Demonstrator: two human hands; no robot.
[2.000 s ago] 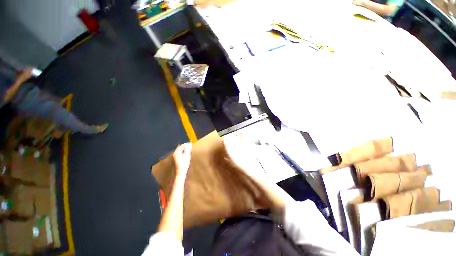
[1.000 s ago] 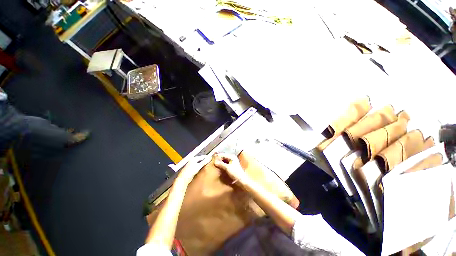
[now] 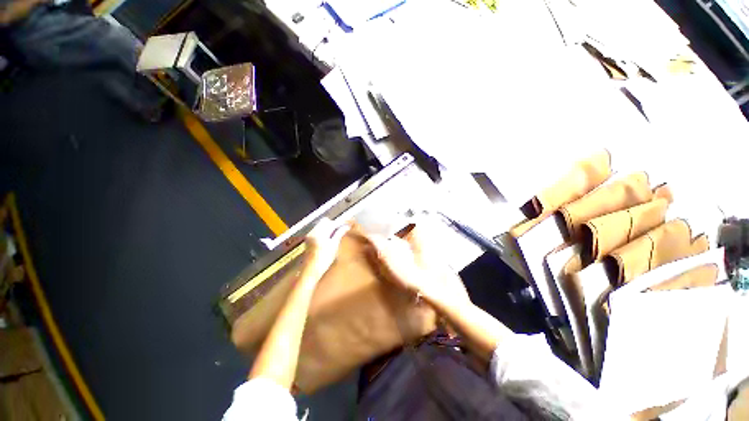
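A tan-brown leather bag panel (image 3: 345,312) lies over the near part of the work board (image 3: 386,201) and hangs toward my lap. My left hand (image 3: 327,240) is at the panel's far edge, its fingertips closed on that edge. My right hand (image 3: 394,256) is beside it at the same edge, blurred, with its fingertips partly hidden, so its hold is unclear. A metal edge bar (image 3: 349,199) runs along the board's far left side. A slim dark pen-like tool (image 3: 468,230) lies at the board's right.
Folded brown panels (image 3: 628,228) with white sheets (image 3: 669,329) between and over them stand in a row at the right. A long white table (image 3: 509,90) spreads beyond. Two stools (image 3: 227,92) stand on the dark floor, and a person's legs (image 3: 74,49) show at top left.
Since one second ago, my right hand has moved slightly right and nearer me along the panel. The panel has shifted off the metal bar, baring a yellowish strip. Earlier, the panel was lifted between my hands.
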